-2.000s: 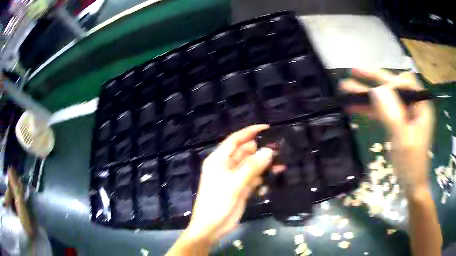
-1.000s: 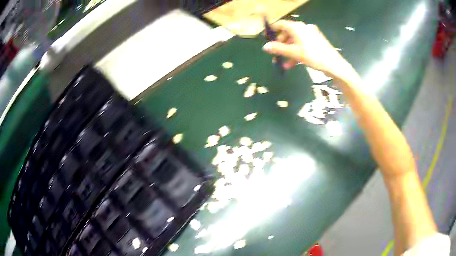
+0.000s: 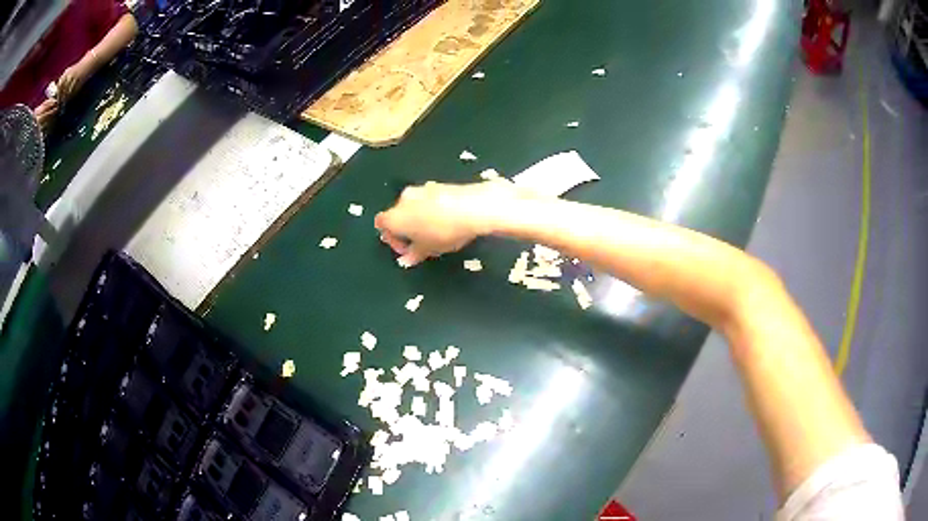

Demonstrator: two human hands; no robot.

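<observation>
My right hand [image 3: 438,219] is low over the green bench [image 3: 651,92], fingers curled and pointing down. A white bit shows at its fingertips; I cannot tell if it is held. No tweezers can be made out in the hand. My left hand is out of the picture. The black blister tray [image 3: 193,397] lies at the lower left, cut off by the edge, with dark flat housings in its pockets. Many small white paper squares [image 3: 412,417] lie beside the tray. White paper strips [image 3: 539,269] lie below my forearm, and a white sheet [image 3: 558,173] lies just above it.
A pale white board [image 3: 224,183] lies beyond the tray. A tan wooden board [image 3: 407,66] and stacked black trays [image 3: 254,41] are at the far side. Another person's hands [image 3: 66,87] show at the top left. Right of the bench is grey floor with a yellow line [image 3: 855,244].
The view has swung right, off the tray. My left hand has left the picture. My right hand has moved from the wooden board's edge down towards the scattered papers; the dark tweezers no longer show.
</observation>
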